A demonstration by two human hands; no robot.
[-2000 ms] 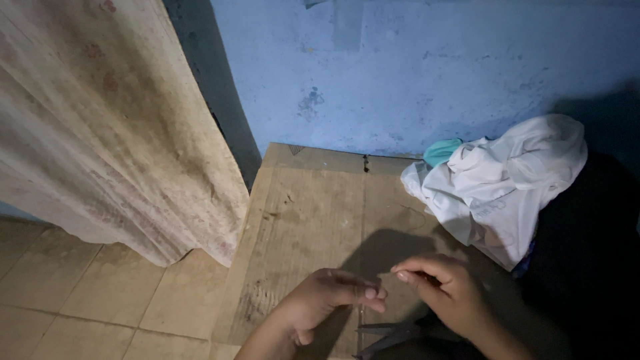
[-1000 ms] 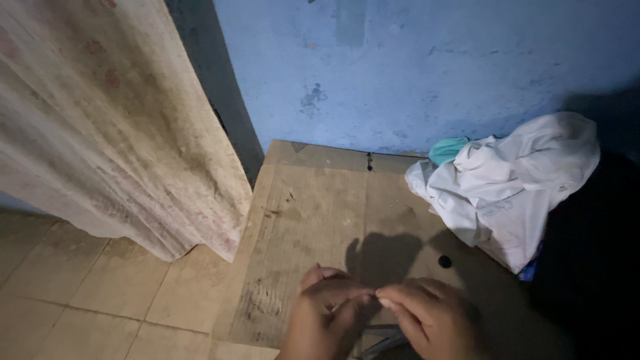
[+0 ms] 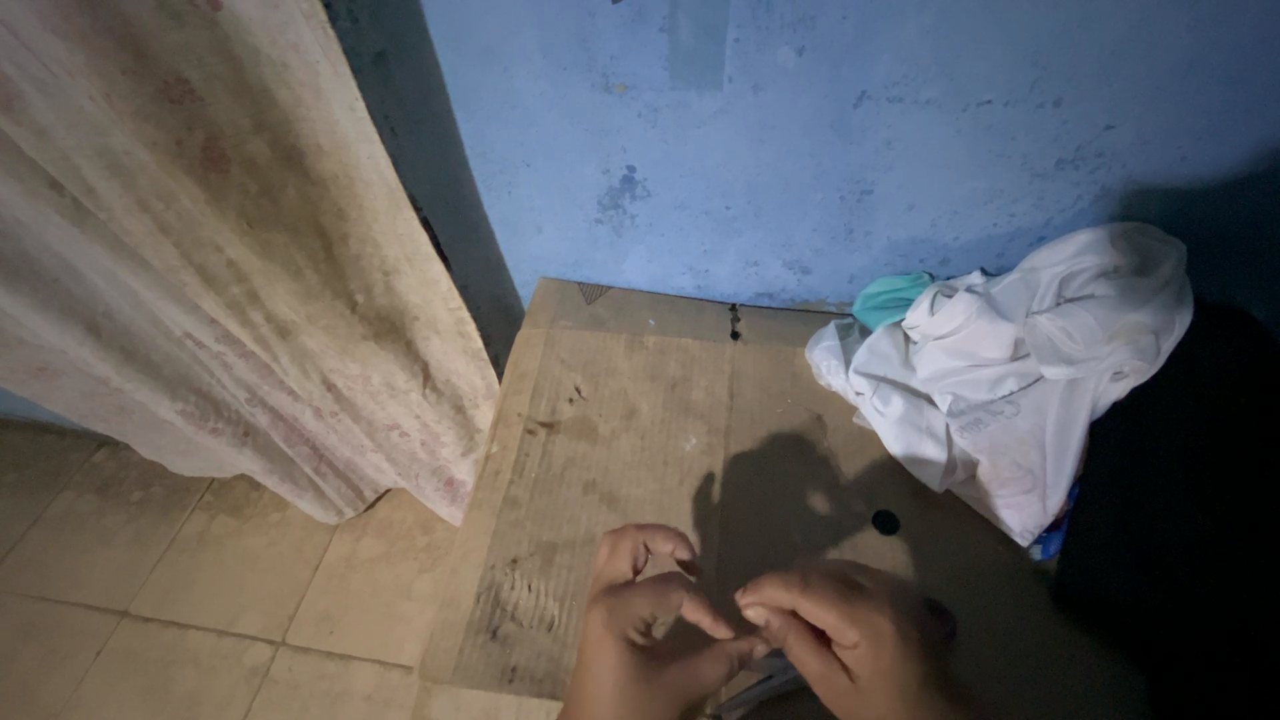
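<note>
Near the bottom of the head view, my left hand (image 3: 660, 630) has its thumb and index finger brought near each other, its other fingers curled. My right hand (image 3: 840, 630) is just to its right, thumb pressed against index finger; whether something very thin is pinched there is too small to tell. The fingertips of both hands nearly meet above a flattened cardboard sheet (image 3: 620, 430). Partly hidden below them lies a metal tool (image 3: 760, 690), possibly scissors. A small round black piece (image 3: 885, 522) is on the cardboard, right of the hands' shadow.
A crumpled white cloth or bag (image 3: 1000, 370) with a teal piece (image 3: 890, 298) lies at the right, beside a large black object (image 3: 1180, 520). The blue wall (image 3: 780, 150) stands behind the cardboard. A stained curtain (image 3: 230, 260) hangs at the left over floor tiles (image 3: 200, 640).
Two seconds ago the fingertips were a little apart; one second ago they touched. The left hand's fingers are now more spread. The black round piece shows in the last two frames, not the first.
</note>
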